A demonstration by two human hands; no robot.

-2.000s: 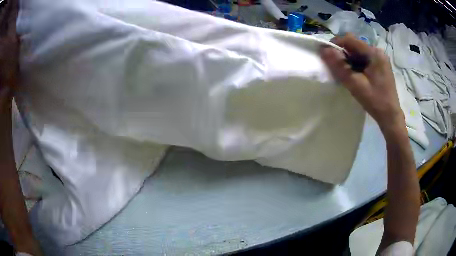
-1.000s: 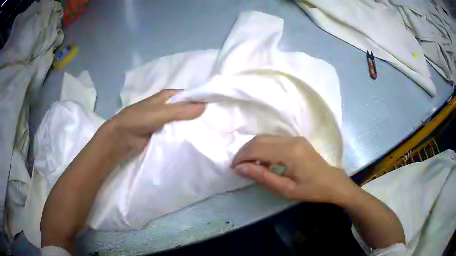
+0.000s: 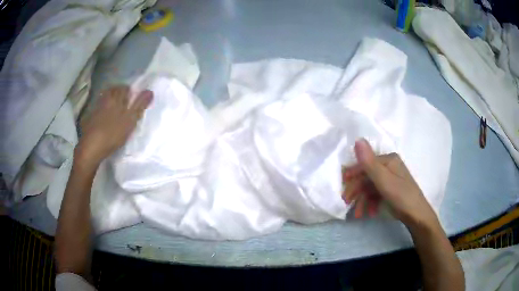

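Observation:
A white garment with shiny lining lies crumpled across the middle of the table. My left hand is at its left end, blurred, with fingers spread; I cannot tell whether it touches the cloth. My right hand is over the right part of the garment, thumb apart from the curled fingers, with no cloth visibly pinched in it. The thread snips lie on the table at the right, away from my hand.
Other white garments lie at the left and right of the pale blue table. A yellow tape roll is at the back left. A blue-and-green bottle stands at the back right. Yellow cart rails show at the lower right.
The garment was held up, then lowered and gathered; now it lies spread wider on the table. My hands have moved apart. The snips, in my right hand at first, lie on the table.

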